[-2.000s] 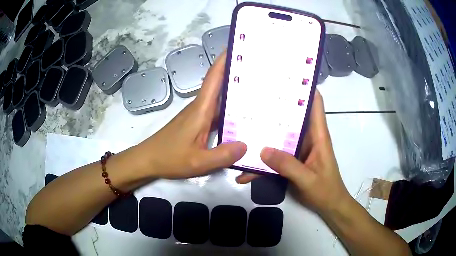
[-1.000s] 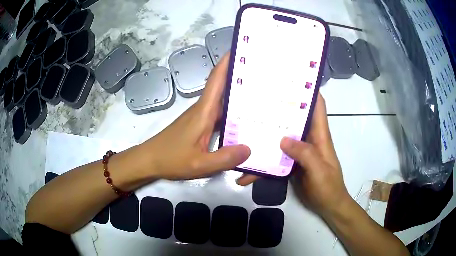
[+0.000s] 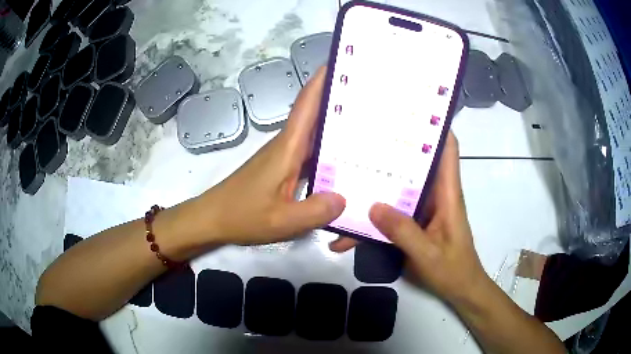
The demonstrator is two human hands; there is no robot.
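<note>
A smartphone (image 3: 389,124) with a bright screen and dark purple case is held upright in front of me, tilted slightly to the right. My left hand (image 3: 277,187) holds its lower left side, thumb over the screen's lower left; a beaded bracelet is on that wrist. My right hand (image 3: 429,228) holds the lower right side, thumb on the lower screen. The fingers behind the phone are mostly hidden. Below, a row of black pads (image 3: 270,306) lies on a white backing sheet (image 3: 97,207); one more pad (image 3: 378,264) sits above the row's right end, partly covered by my right hand.
Bare grey housings (image 3: 212,119) stand beyond my hands, some hidden behind the phone. Padded housings (image 3: 109,113) are grouped at left on the marble-patterned table (image 3: 166,162). At right are crinkled clear plastic (image 3: 553,138), blue-printed white sheets (image 3: 600,76), a dark cloth (image 3: 574,283) and a small tan piece (image 3: 531,264).
The phone has shifted slightly right in view and tilts a little more. My right thumb moved right along the screen, then back left towards its lower middle. Both hands still hold the phone.
</note>
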